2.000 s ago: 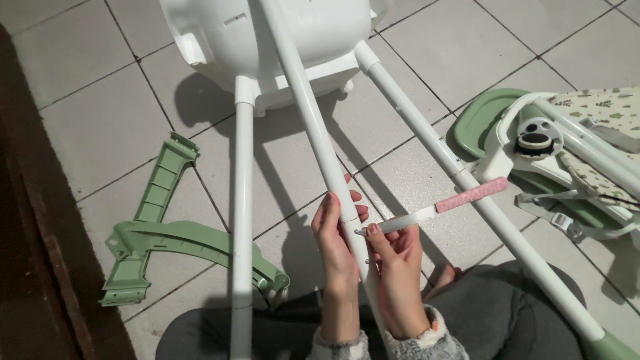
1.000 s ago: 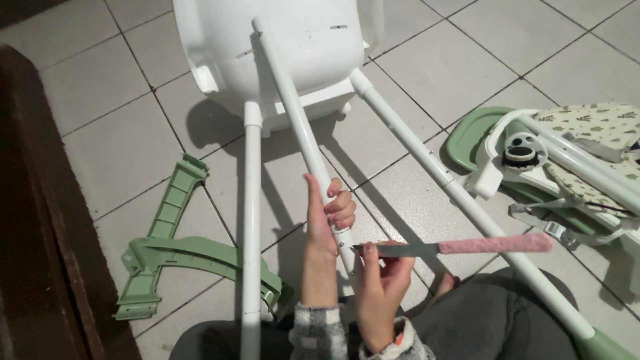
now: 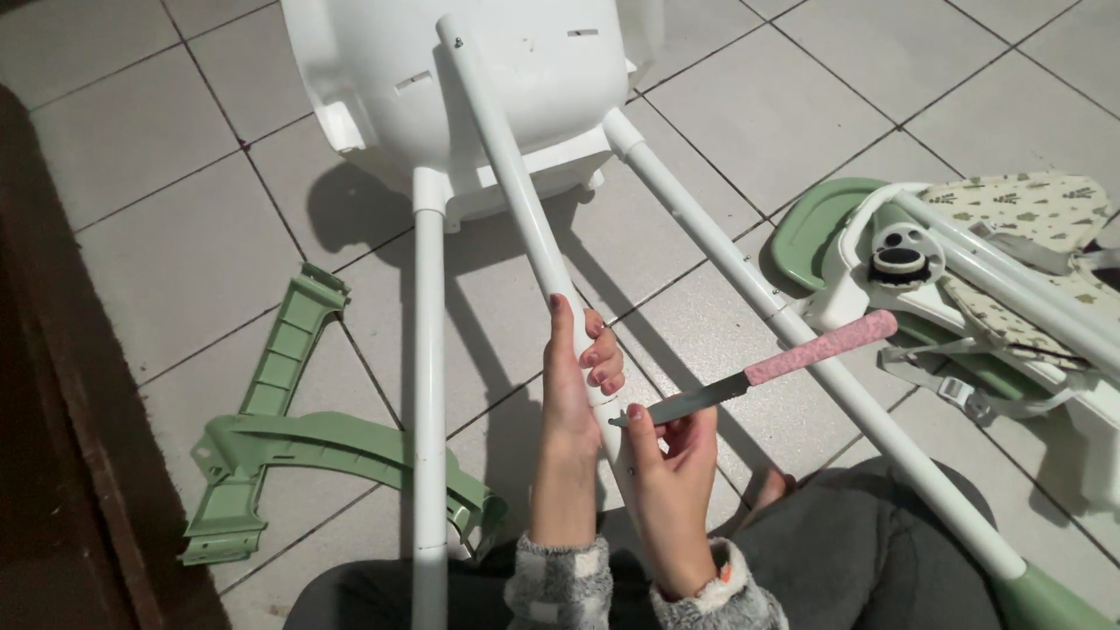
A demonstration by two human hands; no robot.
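Observation:
My left hand (image 3: 577,376) is wrapped around a white metal tube (image 3: 516,188), which slants down from the underside of a white plastic seat (image 3: 534,79). Just below it, my right hand (image 3: 674,472) pinches the blade of a table knife with a pink handle (image 3: 822,346). The knife's tip touches the tube near a small hole or screw, and the handle points up to the right. Two more white tubes, the left leg (image 3: 429,350) and the right leg (image 3: 717,236), run from the seat on either side of my hands.
A green plastic frame piece (image 3: 306,442) lies on the tiled floor at the left. At the right rest a green tray (image 3: 818,223), a patterned padded seat (image 3: 1024,210), straps and more white tubing. A dark brown edge (image 3: 61,394) runs along the far left. My legs are beneath the tubes.
The pink handle has swung from nearly level one second ago to pointing up to the right. My left hand stays around the tube. The view has shifted slightly.

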